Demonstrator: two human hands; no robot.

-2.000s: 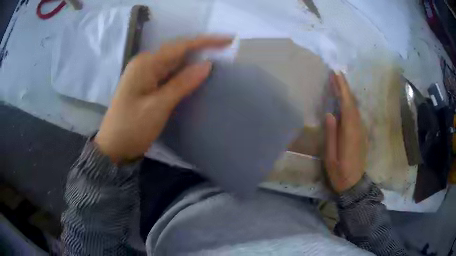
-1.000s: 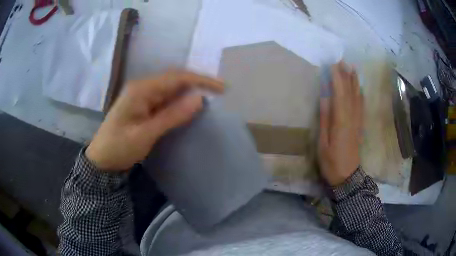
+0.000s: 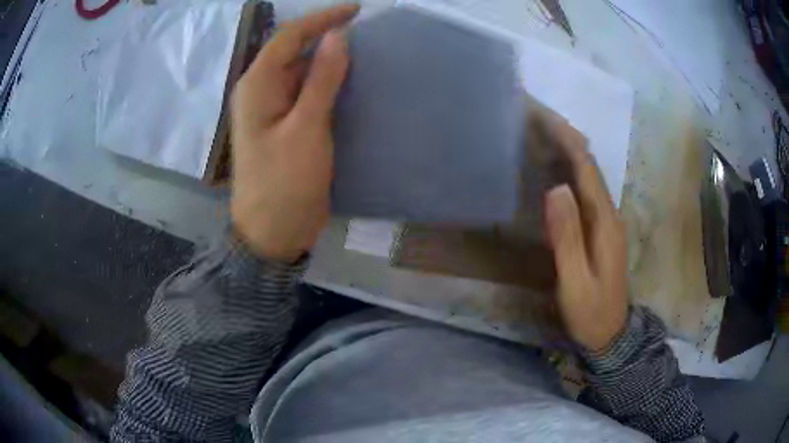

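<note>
My left hand (image 3: 285, 138) holds the grey pocket template (image 3: 428, 121) by its left edge between thumb and fingers. The template is slightly blurred and covers most of the pocket piece (image 3: 484, 257), whose brown band shows below it. A white sheet (image 3: 584, 95) lies under the pocket piece and shows at the upper right. My right hand (image 3: 593, 251) is at the right side of the pocket piece, palm inward; whether it grips the cloth is unclear.
The finished pile (image 3: 164, 86) lies at the left, with red scissor handles (image 3: 97, 7) above it. The iron (image 3: 718, 221) rests on a dark pad (image 3: 753, 303) at the right edge. Loose white sheets (image 3: 683, 35) lie at the upper right. A brown scorched patch is beside the iron.
The template has moved up and right from in front of my body to over the pocket piece, carried by my left hand. My right hand stays at the cloth's right side.
</note>
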